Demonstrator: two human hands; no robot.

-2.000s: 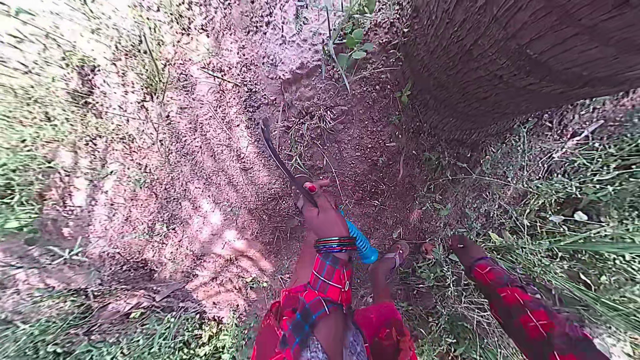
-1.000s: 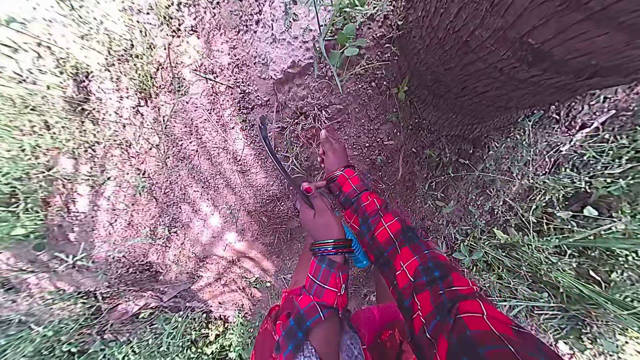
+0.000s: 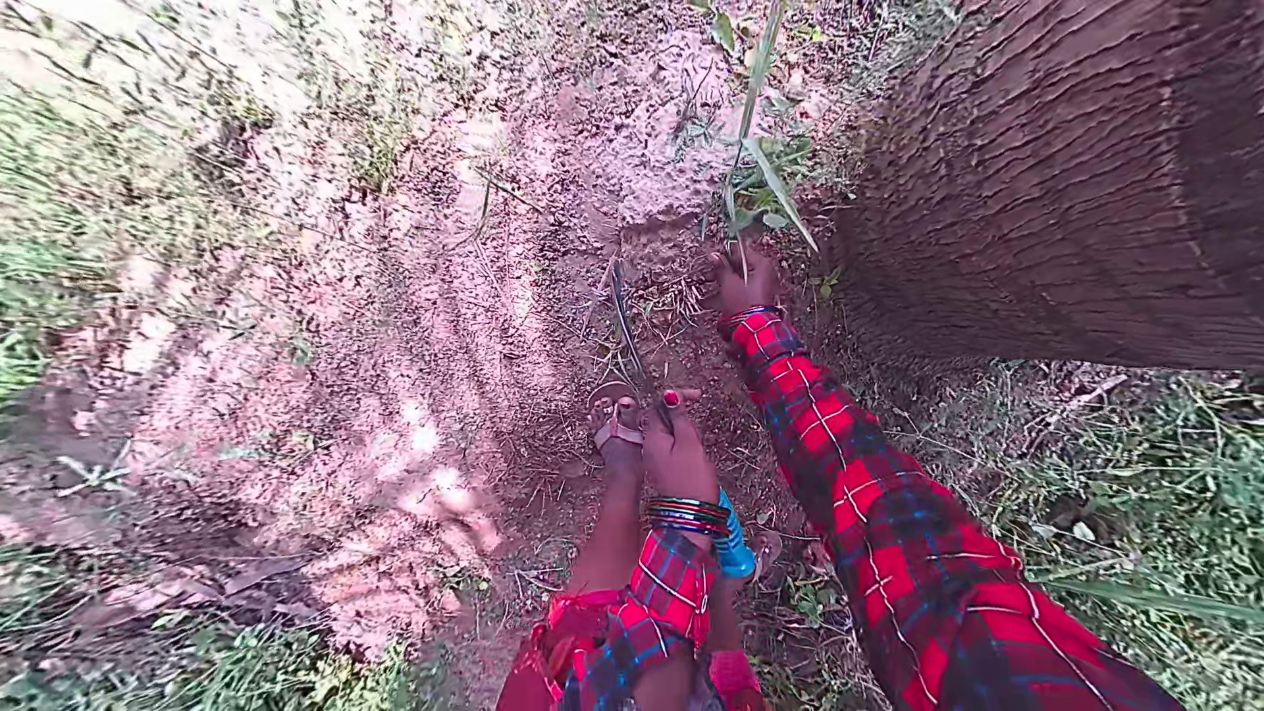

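My left hand (image 3: 681, 459), with bangles at the wrist, is closed around a sickle. The sickle's dark curved blade (image 3: 624, 321) points up over the soil, and its blue handle (image 3: 733, 538) shows beyond the wrist. Farther forward, near the tree trunk, my right hand (image 3: 748, 279) has its fingers closed at the base of a leafy green plant (image 3: 770, 188) with long grass blades. The fingertips are partly hidden among the stems. Some dry roots or stalks (image 3: 676, 301) lie between the blade and my right hand.
A thick tree trunk (image 3: 1047, 197) rises at the upper right. My sandaled foot (image 3: 617, 420) is just left of the sickle hand. Grass (image 3: 1165, 494) grows at the lower right, with more along the left edge.
My right hand was low at the right, then reached the dry stalks by the blade; now it is farther forward at the green plant. My left hand keeps hold of the sickle.
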